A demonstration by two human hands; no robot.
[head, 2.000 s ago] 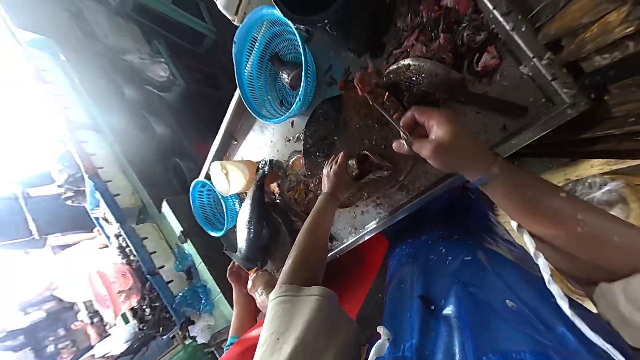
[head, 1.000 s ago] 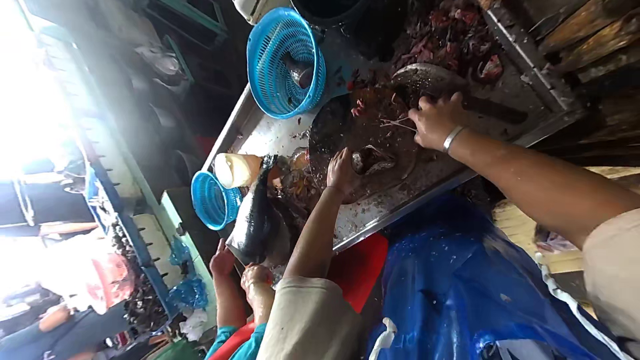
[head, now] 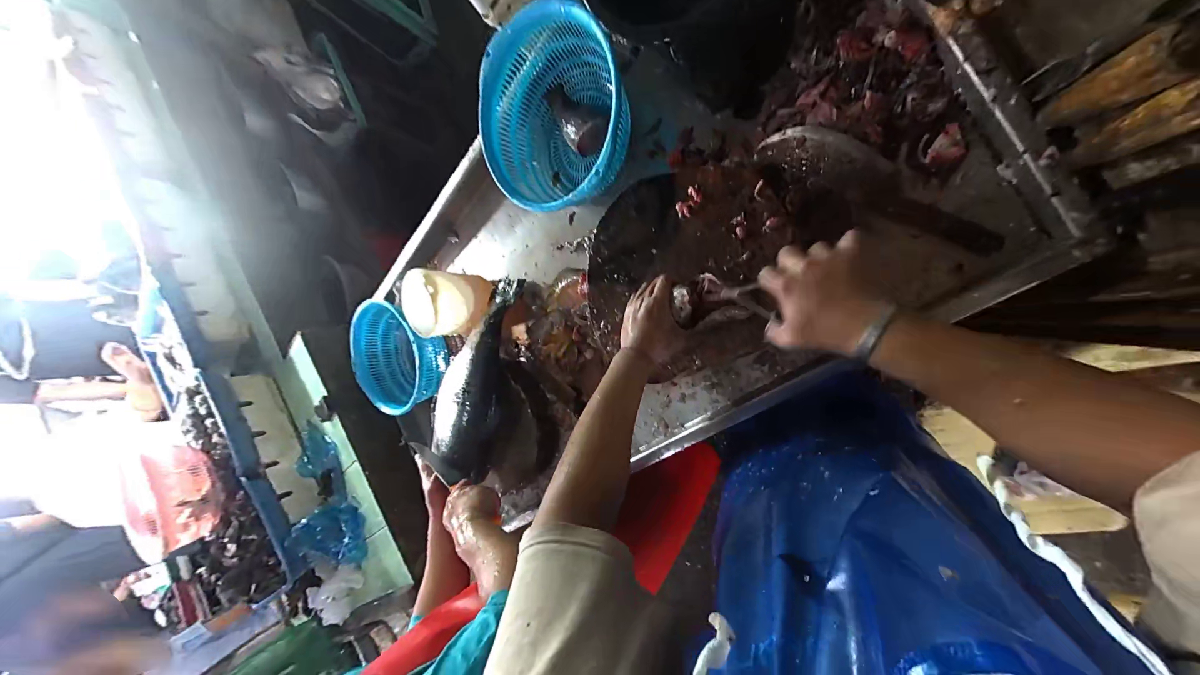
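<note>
My left hand (head: 653,321) presses on a small piece of fish (head: 692,302) lying on a dark round chopping board (head: 633,248). From the right, my right hand (head: 825,295) grips a thin metal tool (head: 747,296) whose tip meets the fish piece; its exact kind is unclear. Scraps of red flesh (head: 689,202) are scattered on the board. Above my right hand lies a broad-bladed cleaver (head: 816,145) with a dark handle. A large whole fish (head: 469,398) lies left of my left arm, beside a heap of fish scraps (head: 562,347).
A co-worker's hands (head: 473,511) hold the large fish's lower end. Blue plastic baskets (head: 623,122) (head: 361,361) and a cream plastic container (head: 441,302) stand at the left and back. Dark red offal (head: 867,70) is heaped at the back right. The metal table's raised rim (head: 750,398) runs before me.
My right hand has come back from the scraps near the cleaver to the fish piece under my left hand. The co-worker's hands have moved onto the large fish.
</note>
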